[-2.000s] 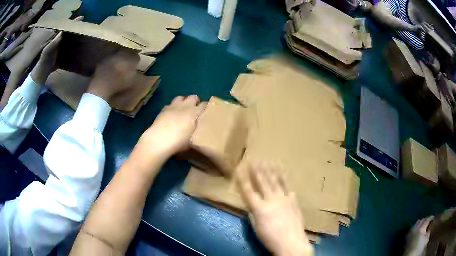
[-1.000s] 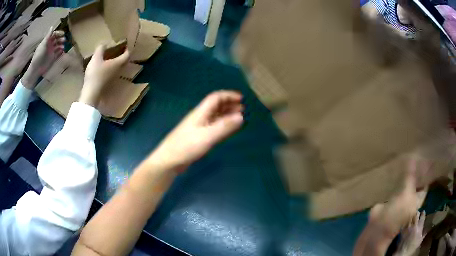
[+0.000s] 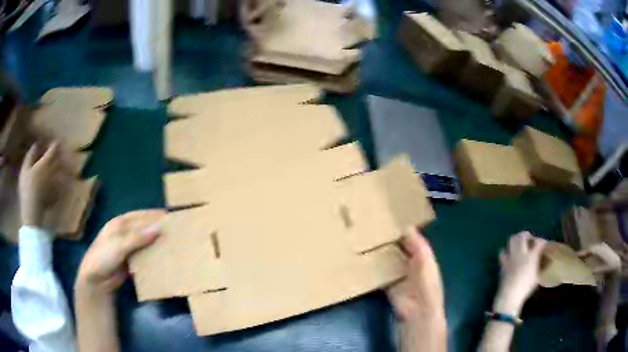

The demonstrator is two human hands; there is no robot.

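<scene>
A flat tan box blank (image 3: 268,206) with notched edges and two short dark slits lies in front of me, just over or on the table. My left hand (image 3: 122,251) grips its left end panel by the edge. My right hand (image 3: 419,275) holds its right side at the lower corner, where the right end panel is bent upward. Both hands are bare and slightly blurred. Whether more blanks lie beneath it cannot be told.
A grey scale (image 3: 413,141) lies beyond the blank to the right, with closed boxes (image 3: 492,167) beside it. Partly folded blanks (image 3: 306,41) are stacked across the table. A pale post (image 3: 162,51) stands at the back left. Other people's hands work at both sides.
The view has swung right. The blank, earlier raised and blurred at my right, is now flat before me. My left hand, empty a second ago, now holds its left panel.
</scene>
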